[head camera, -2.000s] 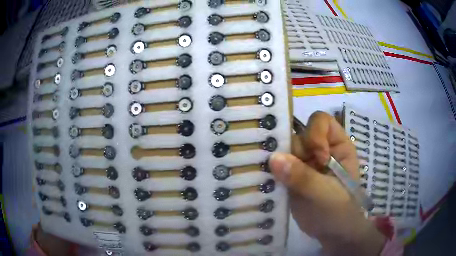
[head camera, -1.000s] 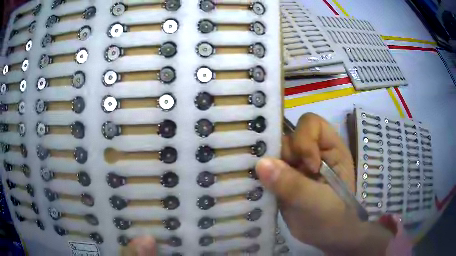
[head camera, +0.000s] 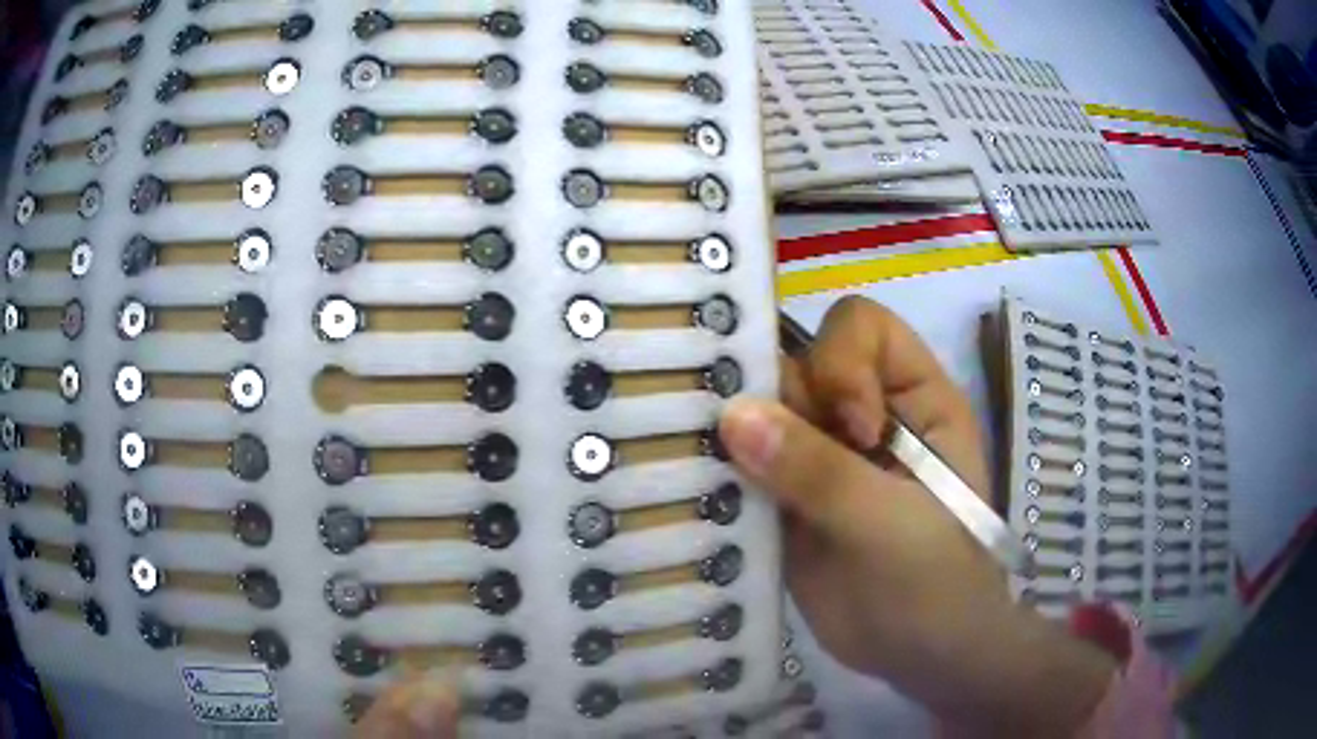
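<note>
A white foam tray (head camera: 542, 347) is held up close and fills the left and middle of the view. Small round driver units (head camera: 589, 455) sit at the slot ends, some bright silver, some dark grey. One slot end (head camera: 334, 387) in the third column is plain tan and empty. A white label (head camera: 231, 693) is at the lower left edge. My right hand (head camera: 881, 491) grips the tray's right edge, thumb on its face, with silver tweezers (head camera: 953, 498) tucked in the palm. My left hand (head camera: 412, 707) shows only as blurred fingertips on the bottom edge.
Filled foam trays lie beyond the held one, at the far side (head camera: 867, 108) and far right (head camera: 1033, 145). A thick tray stack (head camera: 1127, 462) stands at right. Red tape (head camera: 896, 234) and yellow tape (head camera: 888, 272) mark the bench. Part of another tray (head camera: 787, 707) shows at bottom centre.
The held tray has shifted left and its tilt has changed, so different units shine. My right hand moved slightly left with it. My left fingertips have appeared on the bottom edge.
</note>
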